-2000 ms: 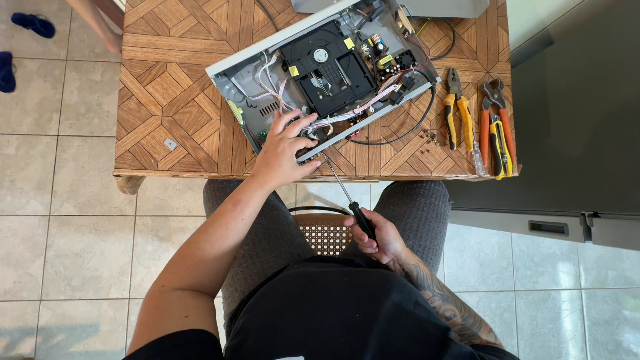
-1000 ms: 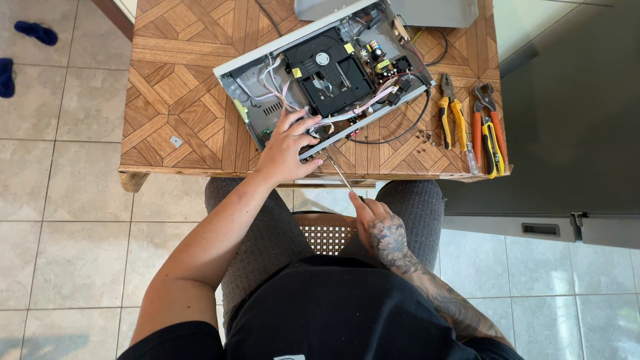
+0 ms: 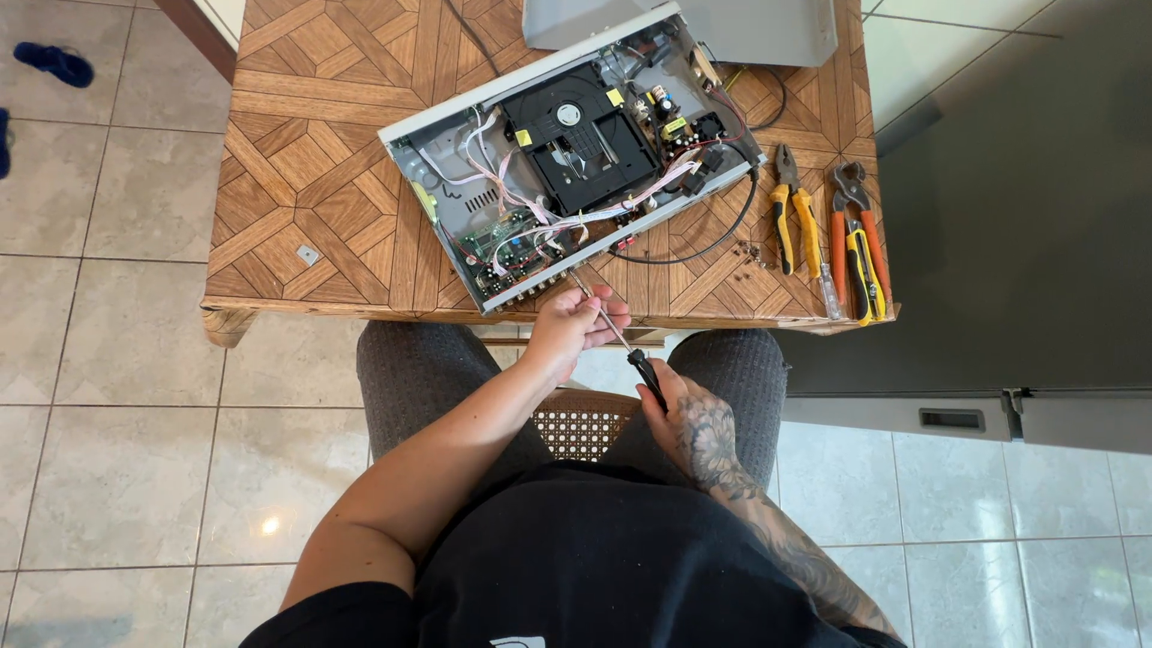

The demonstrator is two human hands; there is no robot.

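An opened disc player [image 3: 540,162] lies tilted on the table, its black disc drive [image 3: 580,135], ribbon cables and circuit boards exposed. My right hand [image 3: 688,418] grips the black handle of a screwdriver [image 3: 644,369] below the table's front edge. The shaft points up and left, its tip at the player's rear panel, near the row of connectors. My left hand [image 3: 576,328] is at the shaft, thumb and fingers around it close to the tip; whether they press on it is hard to tell.
Combination pliers [image 3: 792,211], a clear-tipped screwdriver [image 3: 829,292], orange-handled pincers [image 3: 850,193] and a yellow-black utility knife [image 3: 864,279] lie at the right. Small screws [image 3: 751,256] are scattered beside them. A grey metal cover [image 3: 684,27] sits behind; a small metal plate [image 3: 308,256] lies left. A black cable [image 3: 720,241] loops near the player.
My left hand has left the player's inside and edge and moved down to the screwdriver's shaft. My right hand still holds the screwdriver.
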